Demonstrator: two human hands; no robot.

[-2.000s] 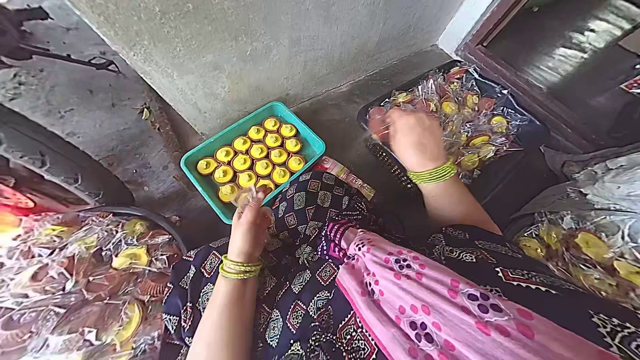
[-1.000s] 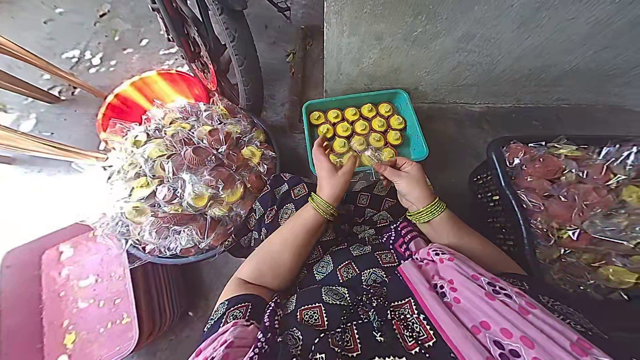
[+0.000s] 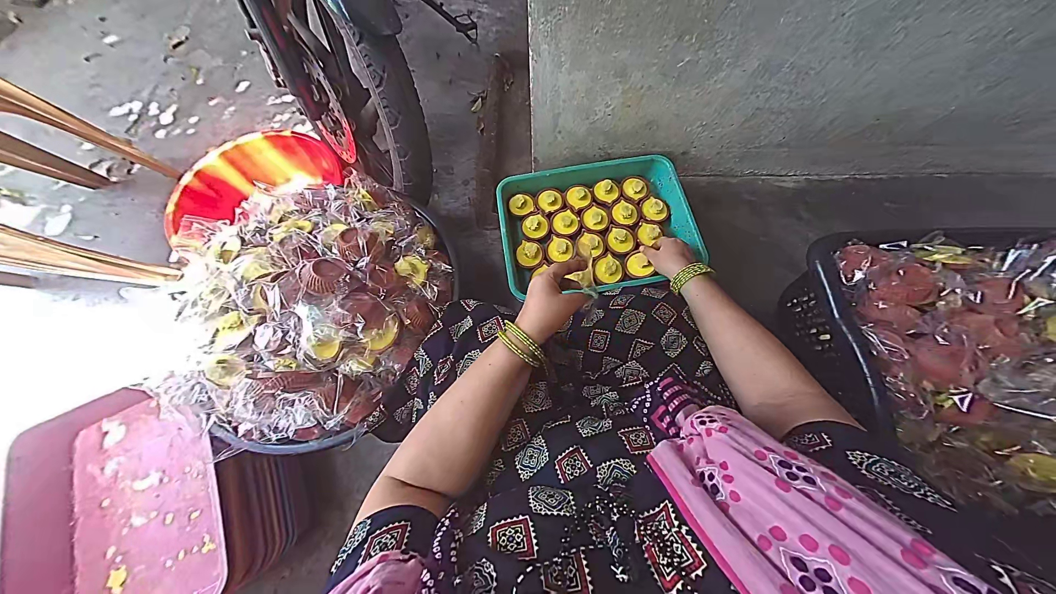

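Observation:
A teal plastic tray point(image 3: 689, 223) stands on the floor against the wall, holding rows of small clay cups filled with yellow wax point(image 3: 595, 218). Over its near left edge, my left hand point(image 3: 554, 295) grips a clear plastic wrapper point(image 3: 582, 274) with something yellow showing in or behind it. My right hand point(image 3: 670, 256) reaches over the near right edge, its fingertips at a yellow-filled cup point(image 3: 649, 234); whether they grip it I cannot tell.
At left, a round tub point(image 3: 322, 445) is heaped with wrapped clay cups point(image 3: 322, 276), beside a red basin point(image 3: 247, 177), a motorcycle wheel point(image 3: 400, 115) and stacked pink trays point(image 3: 148, 495). A black crate point(image 3: 854, 346) of wrapped pieces stands at right. A grey wall point(image 3: 792, 91) rises behind.
My right hand has moved from the right crate to the teal tray. One second ago both hands were close together at its near edge; now they are apart. The view has swung left.

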